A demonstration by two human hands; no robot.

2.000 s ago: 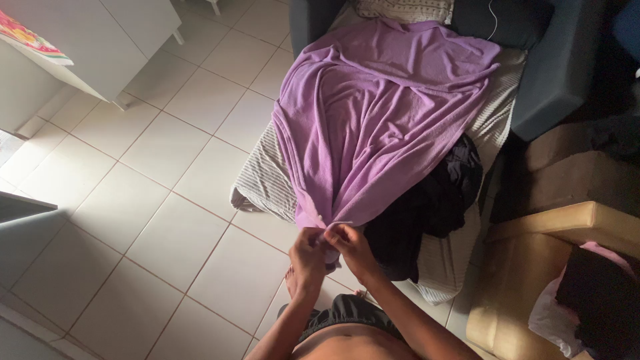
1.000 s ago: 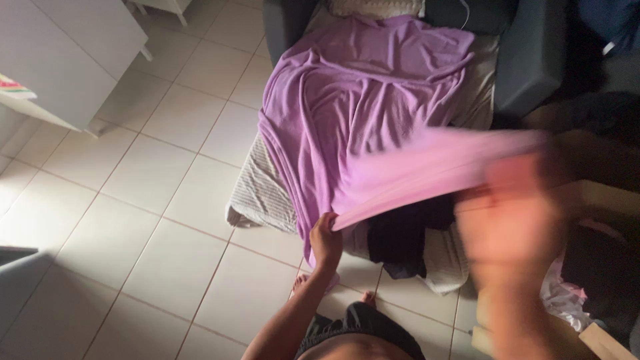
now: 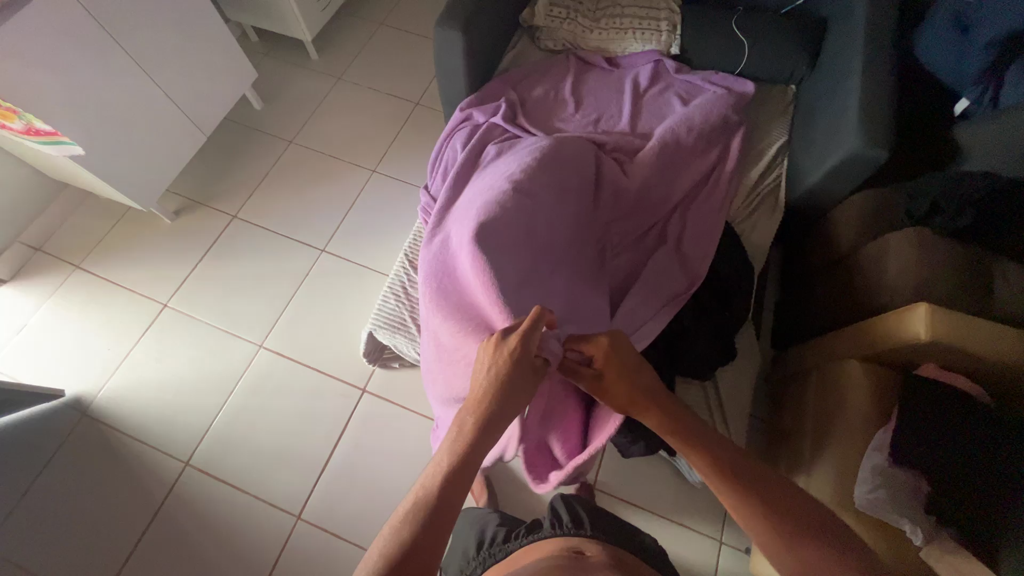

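Note:
A purple blanket [image 3: 544, 208] spreads over a grey armchair bed, its near part raised and hanging down in front of my body. My left hand [image 3: 512, 364] pinches a gathered bit of its edge between thumb and fingers. Close against it on the right, my right hand [image 3: 604, 368] grips the same bunched edge. Under the blanket lies a striped sheet [image 3: 396, 320], showing at the left and right sides. Black cloth [image 3: 704, 312] sticks out beneath the blanket's right side.
A patterned pillow [image 3: 604, 26] and a white cable [image 3: 742, 40] lie at the bed's head, beside the grey armrest [image 3: 848, 96]. At right stands an open cardboard box [image 3: 920, 328] with clothes. White cabinets [image 3: 136, 88] stand upper left on the tiled floor [image 3: 240, 320].
My right hand, out at the right with a stretch of blanket one second ago, is back beside my left hand. The blanket's near part now billows broadly where it was gathered narrow.

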